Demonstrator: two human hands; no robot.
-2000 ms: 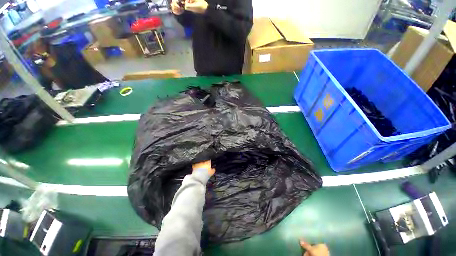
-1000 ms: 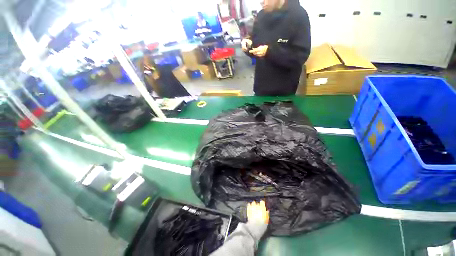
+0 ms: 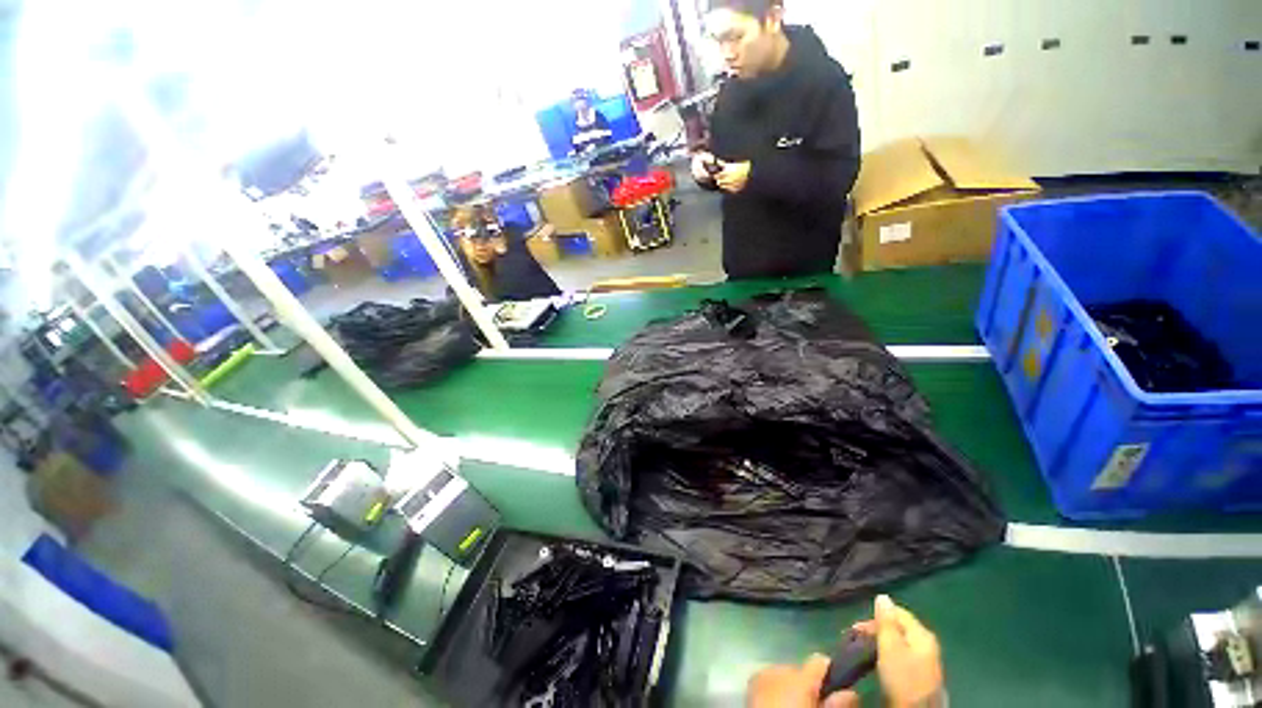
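Observation:
A short black plastic part (image 3: 848, 661) is held between my two hands at the bottom of the view, right of centre. My left hand (image 3: 789, 683) grips its lower left side, cut off by the bottom edge. My right hand (image 3: 908, 656) holds its right side with the fingers. The large crumpled black plastic bag (image 3: 803, 401) lies behind my hands, its dark open mouth facing me. The black tray (image 3: 667, 622), full of loose black parts (image 3: 574, 629), sits left of my hands.
A blue crate (image 3: 1059, 374) with black parts stands at the right. Two grey-white boxes (image 3: 450, 512) with cables are left of the tray. A bench device (image 3: 1229, 650) is cut off at lower right. A person (image 3: 789, 152) stands across the bench beside a carton (image 3: 941, 221).
My left hand has left the bag mouth, and both hands are now together on a black part. The view has turned left, showing the tray and more of the workshop.

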